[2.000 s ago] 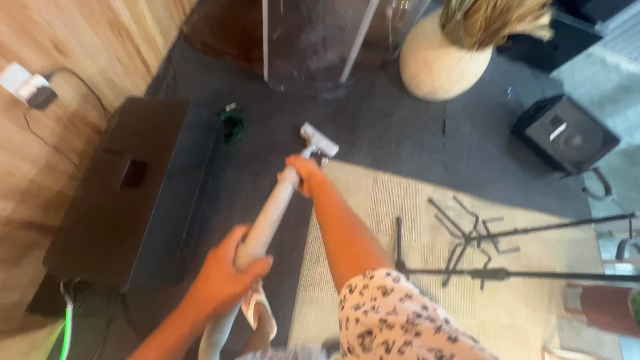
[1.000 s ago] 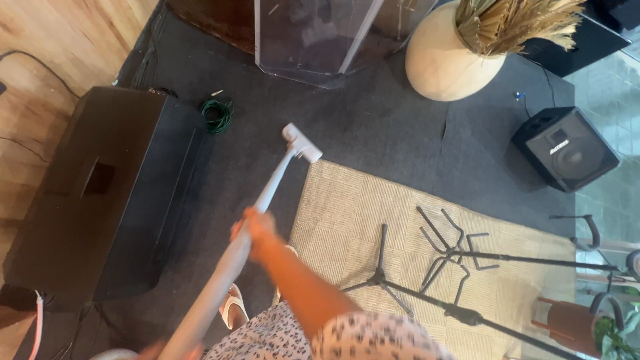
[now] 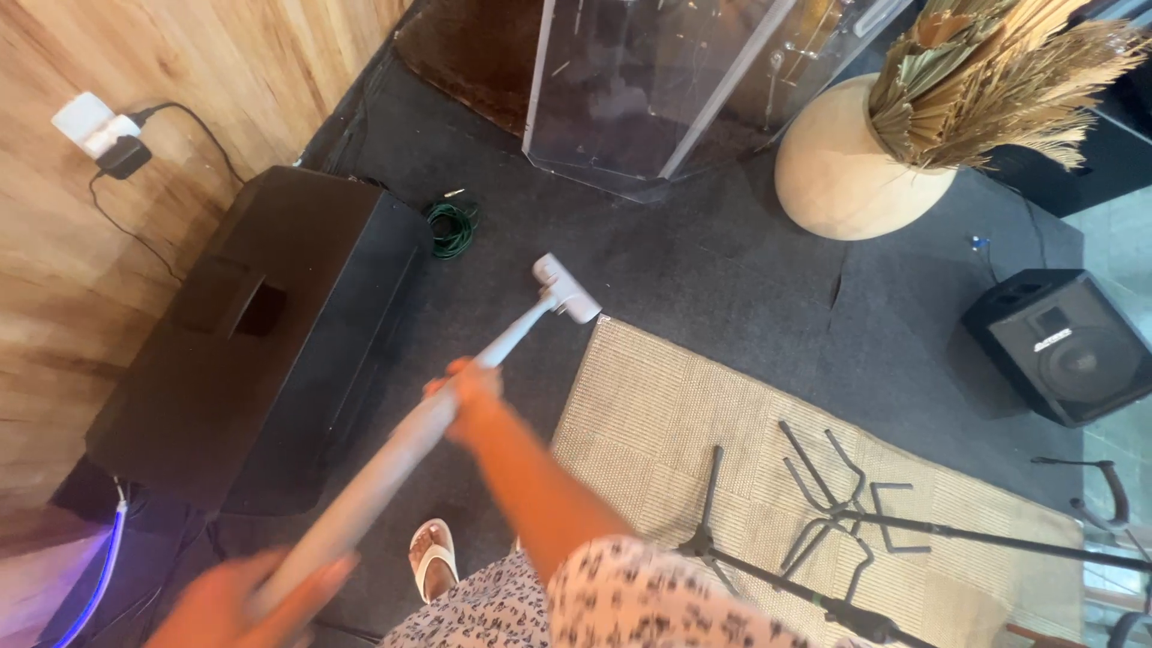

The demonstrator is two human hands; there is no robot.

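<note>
A white vacuum cleaner wand [image 3: 378, 481] slants up from the lower left, ending in a pale floor nozzle [image 3: 567, 289] on the dark carpet beside the corner of a beige woven rug [image 3: 666, 387]. My right hand [image 3: 468, 396] grips the wand about halfway along. Lower down, at the bottom left of the view, my left hand [image 3: 256, 594] is wrapped around its thicker near end; this hand is blurred and partly cut off by the frame edge. Wherever the wand leads below my left hand is out of view.
A large black speaker [image 3: 243, 342] stands left by the wooden wall. Green coiled cable [image 3: 452, 229] lies near it. Ahead are a clear acrylic panel [image 3: 630, 99] and a round cream pot [image 3: 837, 162] of dried leaves. Black stands [image 3: 846, 517] rest on the rug; a smaller speaker [image 3: 1062, 346] is at right.
My hands still hold the wand. Since the first frame, the nozzle has shifted from just above the rug's corner to its left side, and the wand now leans more toward the lower left.
</note>
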